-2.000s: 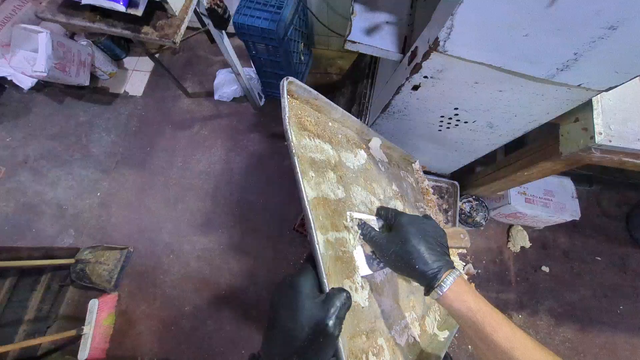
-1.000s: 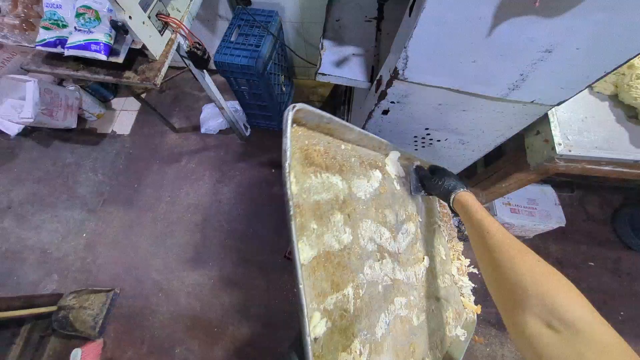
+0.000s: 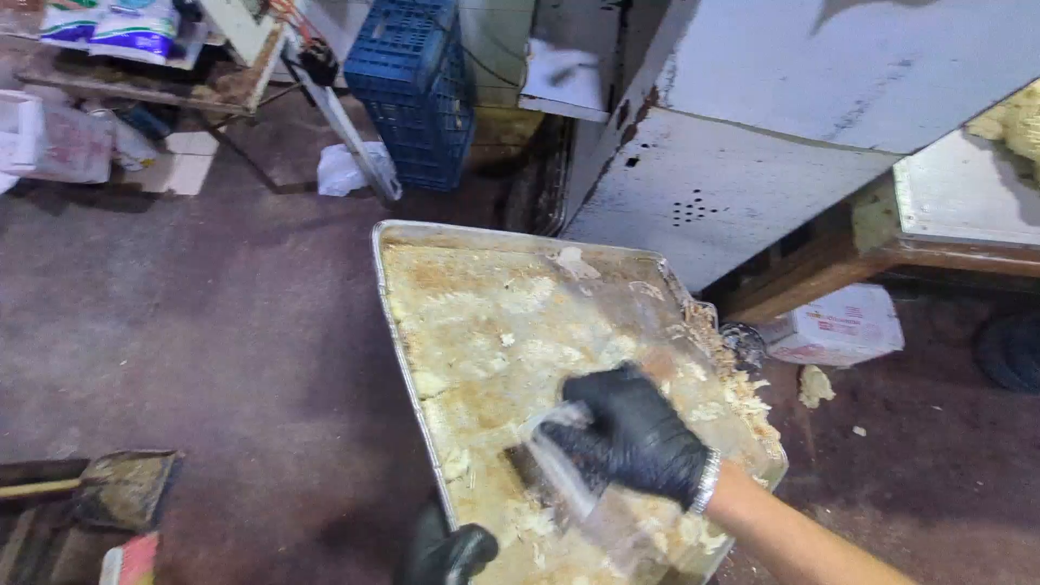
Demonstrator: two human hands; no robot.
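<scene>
A metal baking tray (image 3: 479, 366) is tilted in front of me, its surface covered with pale and brown stuck residue. My left hand (image 3: 451, 544), in a black glove, grips its lower left rim. In my gloved right hand (image 3: 634, 435) is a flat scraper (image 3: 561, 467), blurred by motion, against the tray's lower middle. Loose flakes (image 3: 743, 394) are heaped along the tray's right side, by the edge of a container partly hidden behind it.
A blue plastic crate (image 3: 414, 89) stands beyond the tray, near a white metal cabinet (image 3: 731, 179). At right, a carton (image 3: 845, 325) lies below a wooden-framed table (image 3: 861, 236). A dustpan (image 3: 126, 487) and a brush (image 3: 134, 561) lie lower left.
My right hand with the scraper has moved from the tray's upper right side down to its lower middle. My left hand, hardly visible one second ago, shows again at the left rim.
</scene>
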